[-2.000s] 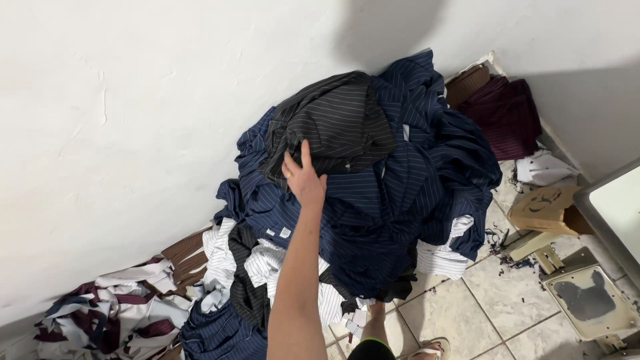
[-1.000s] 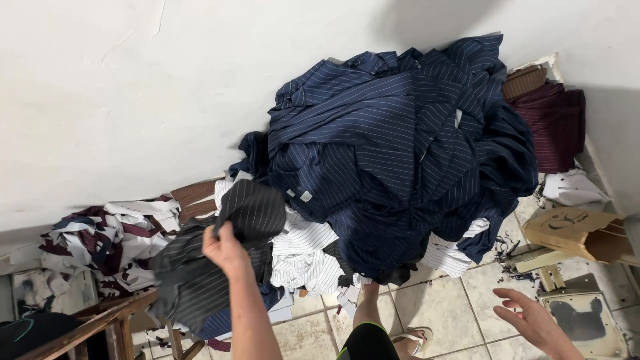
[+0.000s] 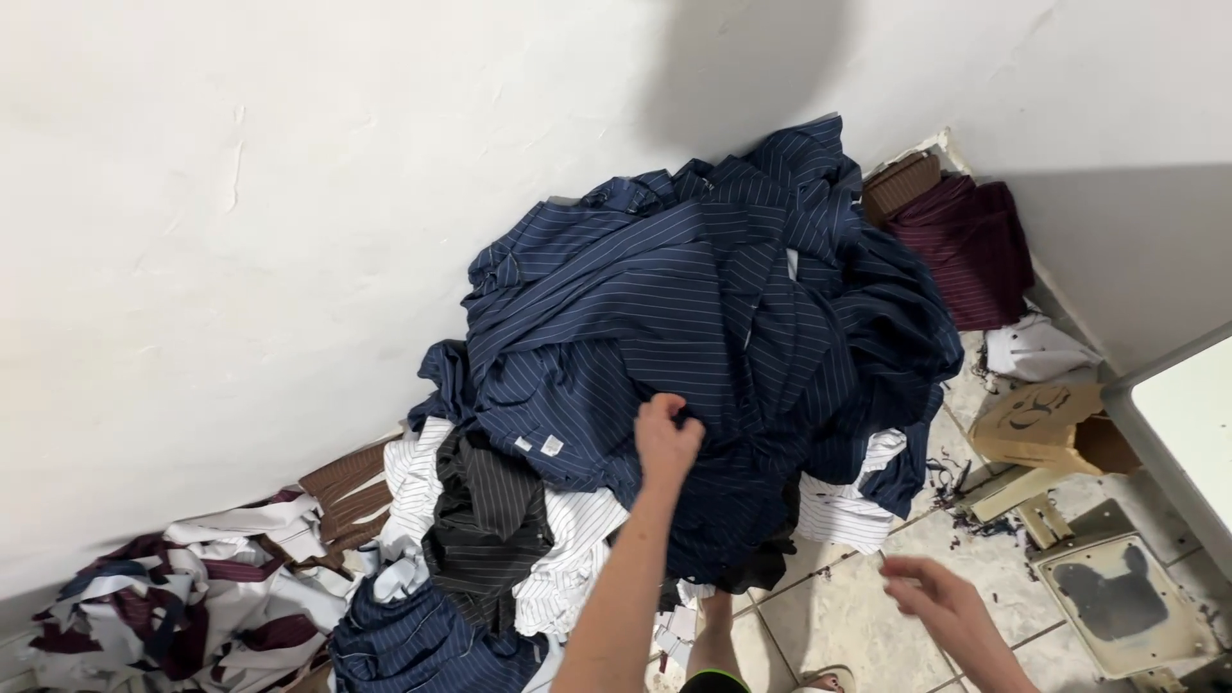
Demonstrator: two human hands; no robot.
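Note:
A big heap of navy pinstriped cloth (image 3: 664,308) leans against the white wall. My left hand (image 3: 669,438) is over the lower front of this heap, its fingers curled; whether it pinches any fabric cannot be told. My right hand (image 3: 929,592) hovers above the tiled floor with its fingers apart, holding nothing. To the left of my left hand, black pinstriped cloth (image 3: 491,520) lies crumpled between pieces of white pinstriped cloth (image 3: 573,558). More navy pinstriped cloth (image 3: 423,640) is below it.
White, maroon and navy scraps (image 3: 221,597) lie at lower left, beside brown cloth (image 3: 351,491). At right are folded maroon pinstriped cloth (image 3: 962,255), an open cardboard box (image 3: 1030,423), a worn metal plate (image 3: 1121,602) and a white surface's edge (image 3: 1169,385). Dark scraps litter the floor tiles.
The black pinstriped cloth went from atop the navy heap to the left in my left hand, which has since let go and come back to the heap. My right hand came into view.

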